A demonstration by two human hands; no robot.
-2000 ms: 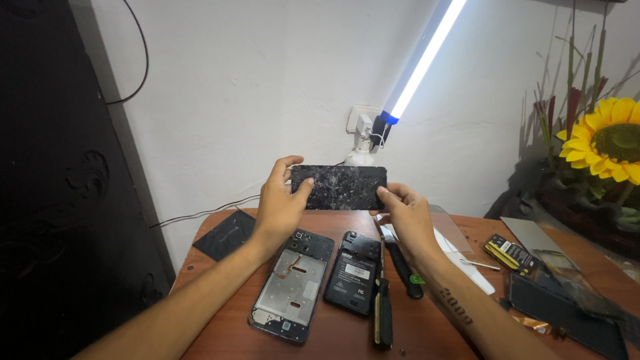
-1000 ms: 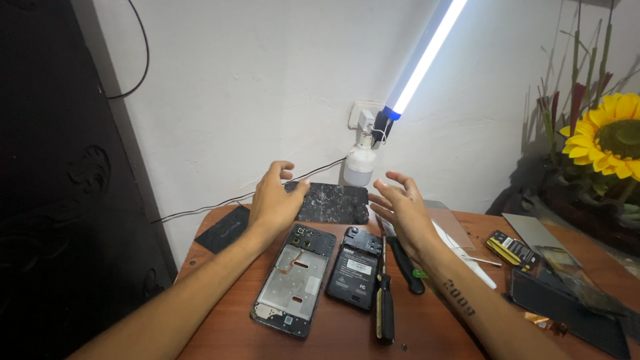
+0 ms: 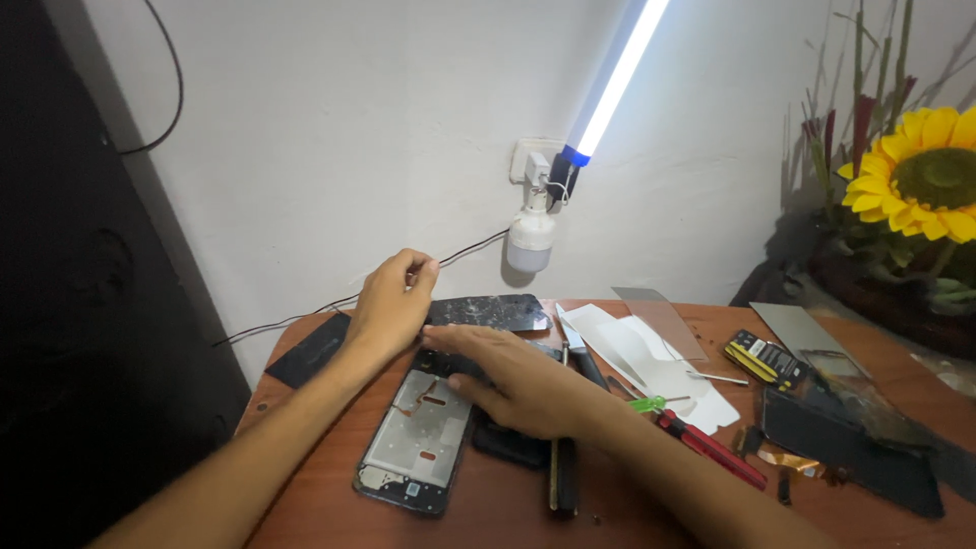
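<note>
A cracked phone screen (image 3: 492, 312) lies flat at the back of the wooden table. My left hand (image 3: 396, 301) is just left of it, fingers curled; whether anything is between them is hidden. Palm down, my right hand (image 3: 518, 381) reaches over the top of an opened phone frame (image 3: 419, 431) with a silver plate and an orange flex cable. Whether it touches the frame cannot be told. Beneath that hand a dark phone back part (image 3: 507, 446) is mostly covered. A screwdriver with a dark handle (image 3: 563, 480) lies beside this part.
Right of my hands are white sheets (image 3: 648, 366), a green screwdriver (image 3: 646, 404), a red-handled tool (image 3: 713, 450), a phone battery (image 3: 766, 360) and a dark panel (image 3: 846, 450). A black sheet (image 3: 309, 351) lies left. Behind stand the wall, a plugged-in bulb (image 3: 531, 242) and a sunflower arrangement (image 3: 934, 179).
The cracked screen, held in both hands two seconds ago, was let go and lies at the table's back. My right hand has moved left and down over the phone parts.
</note>
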